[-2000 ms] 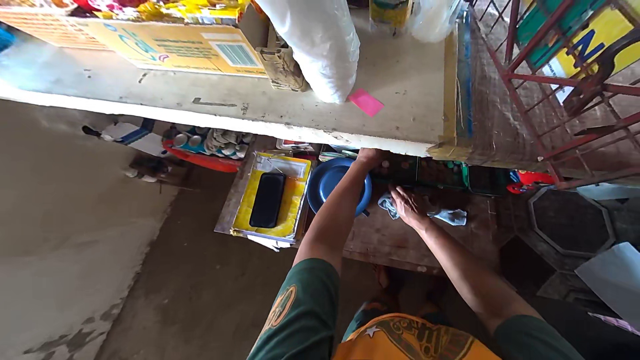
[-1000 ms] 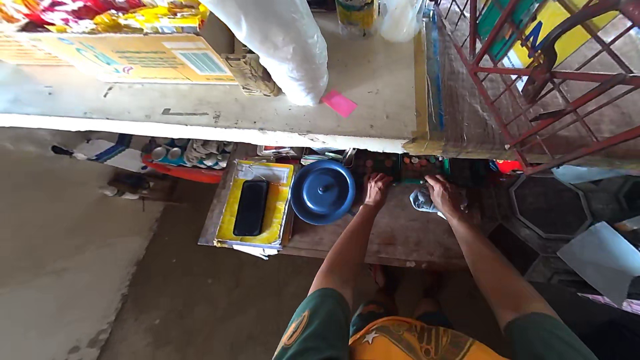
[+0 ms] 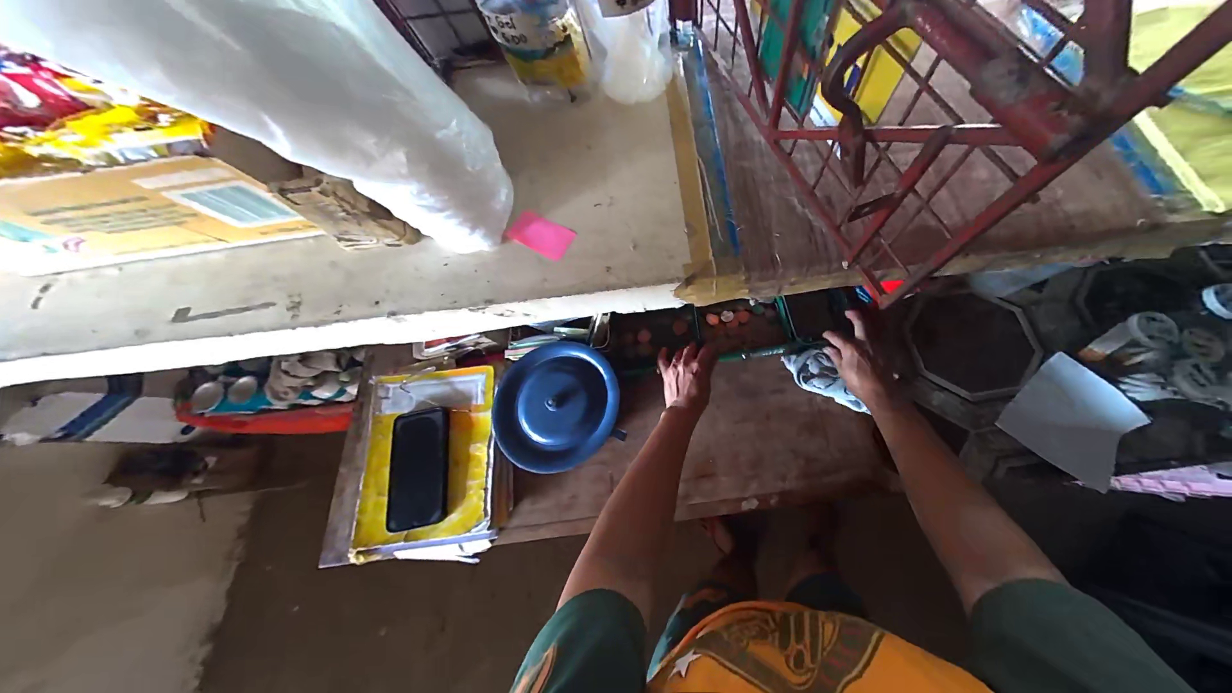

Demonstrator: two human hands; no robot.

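My left hand [image 3: 686, 377] rests at the near rim of a green tray of coins [image 3: 736, 320] under the counter, fingers bent over the edge; nothing shows in it. At the tray's right end is my right hand [image 3: 859, 361], its fingers apart, beside a crumpled grey-blue cloth [image 3: 821, 375] that it appears to touch. Whether it grips the cloth is not clear. A round blue lid with a knob [image 3: 555, 406] lies left of my left hand. Further left, a black phone [image 3: 418, 469] lies on a yellow-covered book [image 3: 469, 481].
Above the tray runs the pale counter [image 3: 606, 212], bearing a cardboard box of packets [image 3: 144, 207], a white plastic bag [image 3: 385, 125], a pink paper slip [image 3: 541, 236] and a jar [image 3: 539, 43]. A red metal grille [image 3: 905, 135] stands at the upper right. Loose paper [image 3: 1071, 421] lies right.
My left hand has come away from beside the blue lid to the tray's rim. My right hand has shifted to the right past the cloth, its fingers more spread. The view has moved closer.
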